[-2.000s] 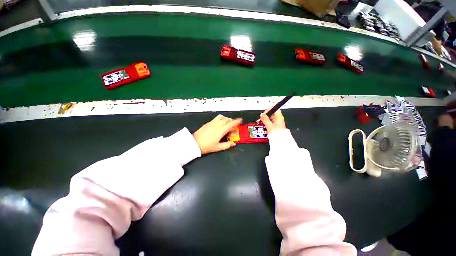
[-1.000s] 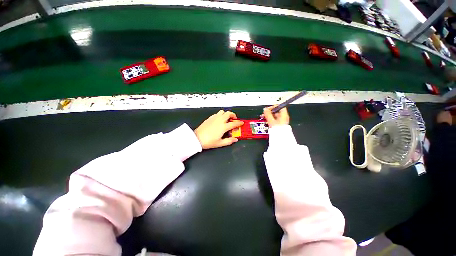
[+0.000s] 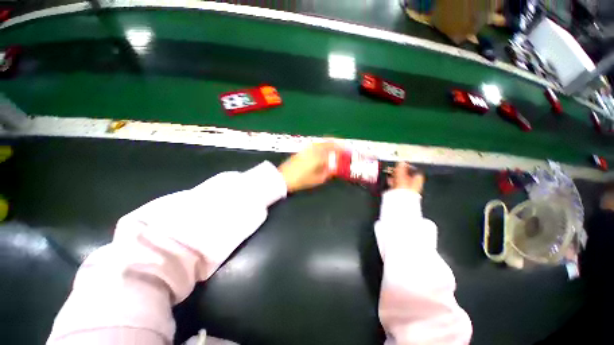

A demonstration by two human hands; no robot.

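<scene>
A red plastic unit [image 3: 357, 167] with a white-patterned face is blurred in the middle of the view, near the bench's back edge. My left hand [image 3: 308, 166] holds it by its left end. My right hand [image 3: 405, 178] is just right of the unit, with its fingers bent. A small dark thing shows at its fingertips, too blurred to tell its shape; it may be the thin dark stick. Whether the right hand touches the unit cannot be told.
The green belt [image 3: 175, 87] carries several red units, the nearest one [image 3: 250, 100] beyond my left hand. A chipped white rail [image 3: 222, 138] edges the belt. A small white fan [image 3: 535, 232] stands at the right beside a patterned pile [image 3: 559, 192] and a dark red piece [image 3: 509, 180].
My left hand has moved right with the unit, which is now blurred and slightly tilted. My right hand has shifted right, and the long stick no longer shows clearly. The belt's units have moved right.
</scene>
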